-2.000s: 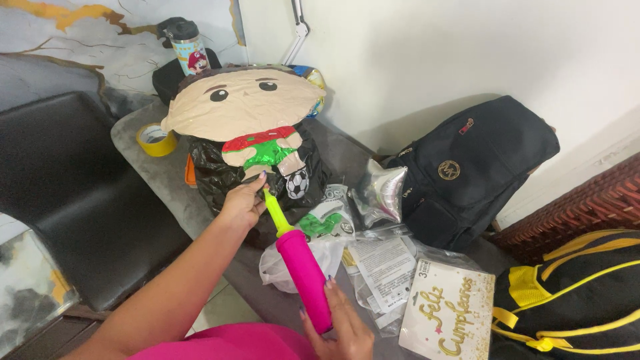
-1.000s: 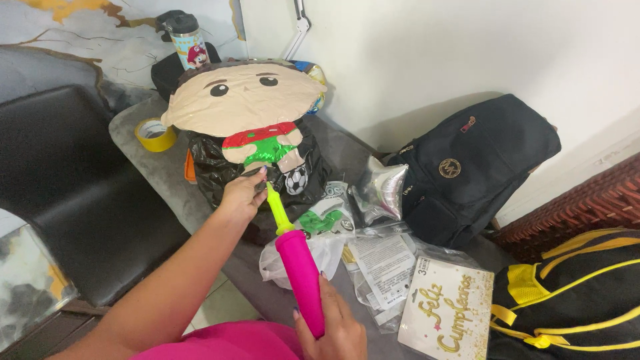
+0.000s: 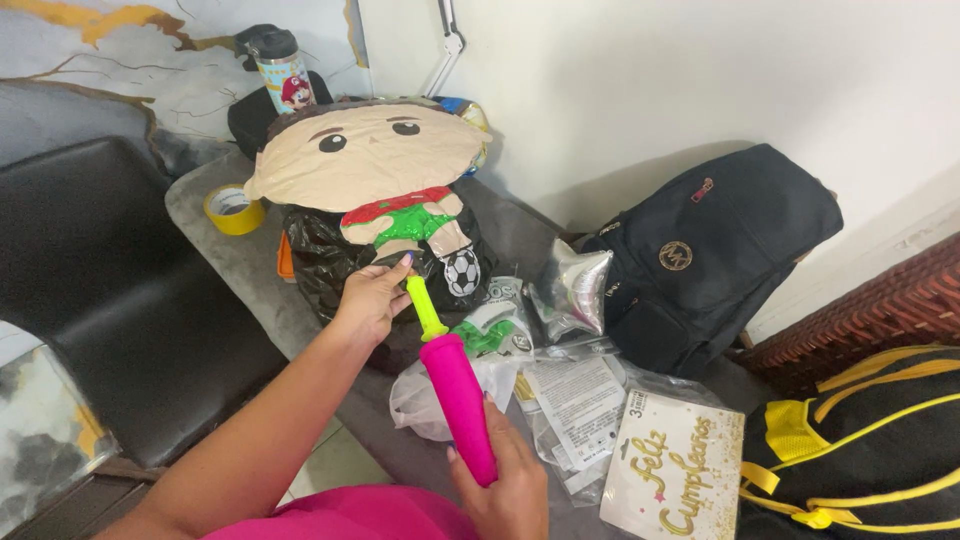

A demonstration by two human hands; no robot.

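Observation:
A foil balloon figure (image 3: 367,154) with a large head, red and green clothes and a soccer ball lies over a black plastic bag (image 3: 319,262). My left hand (image 3: 375,296) pinches the balloon's lower edge by its feet, where the pump's nozzle meets it; the exact joint is hidden by my fingers. A pink balloon hand pump (image 3: 457,405) with a yellow-green front part points up at that spot. Around the pump's pink rear end is my right hand (image 3: 502,472). Close to the pump lie a clear packet of green balloons (image 3: 487,330) and a whitish plastic bag (image 3: 420,405).
A silver star balloon (image 3: 574,289) rests by a black backpack (image 3: 720,247). In front are clear packaging (image 3: 577,412) and a lettered card packet (image 3: 675,465). A black-yellow bag (image 3: 885,442) stands right. Yellow tape (image 3: 234,210) and a tumbler (image 3: 283,75) are at back left.

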